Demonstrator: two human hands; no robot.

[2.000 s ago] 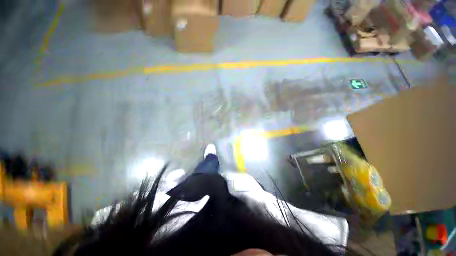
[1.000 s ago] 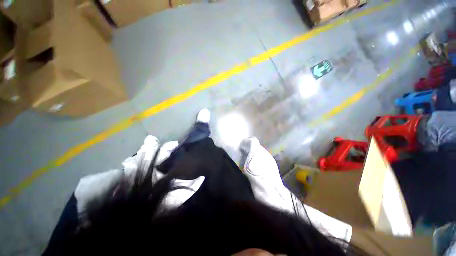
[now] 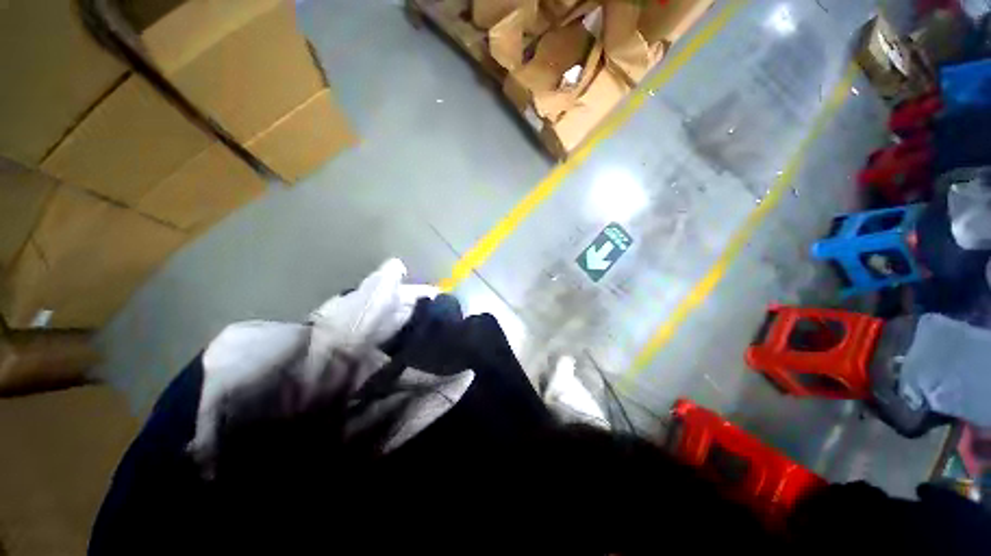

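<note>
Neither my left hand nor my right hand can be made out. My light jacket and dark clothing fill the lower middle of the view, with dark hair across the bottom. Nearest in front of me is the grey floor (image 3: 380, 196) with a yellow line (image 3: 511, 223) and a green sign with a white arrow (image 3: 604, 252). Nothing held can be seen.
Brown cartons (image 3: 141, 163) are stacked at left. A pallet with open, torn cartons (image 3: 565, 81) stands at the top. Red stools (image 3: 817, 350) and a blue stool (image 3: 873, 250) line the right, with seated people beside them. A second yellow line (image 3: 706, 285) runs near the stools.
The view has moved forward and turned along the aisle. The arrow sign is nearer, the pallet of open cartons shows more fully, and the red and blue stools are closer.
</note>
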